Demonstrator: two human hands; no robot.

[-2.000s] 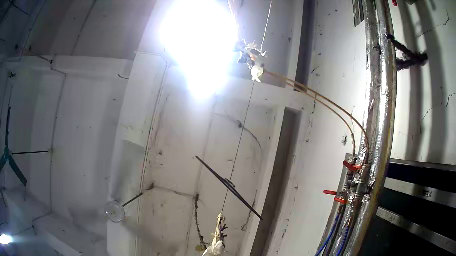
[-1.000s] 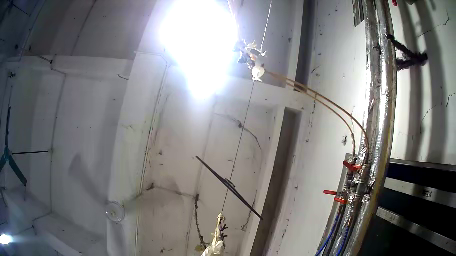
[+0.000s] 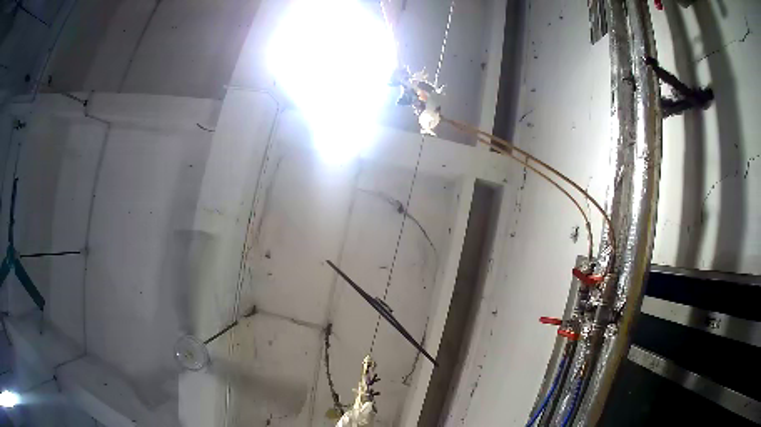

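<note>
Neither my left hand nor my right hand is in the picture. The view faces a white ceiling and wall. A very bright lamp point(image 3: 330, 67) glares at the upper middle. A thin cord point(image 3: 406, 218) runs down from the top, with a ragged pale knot point(image 3: 426, 108) near the lamp and another pale ragged bundle point(image 3: 360, 402) at the bottom. A thin dark bar point(image 3: 381, 306) crosses the cord. No garment or iron shows.
Silvery wrapped pipes point(image 3: 622, 150) run down the right, with red valve handles point(image 3: 566, 327) and blue hoses point(image 3: 553, 392). Two tan hoses point(image 3: 551, 168) curve to the valves. Dark window panes point(image 3: 701, 334) are lower right. A green fan point(image 3: 17, 268) is at the left edge.
The camera view has not moved. Only the faint shadows on the ceiling around the round clear fixture at lower left have shifted.
</note>
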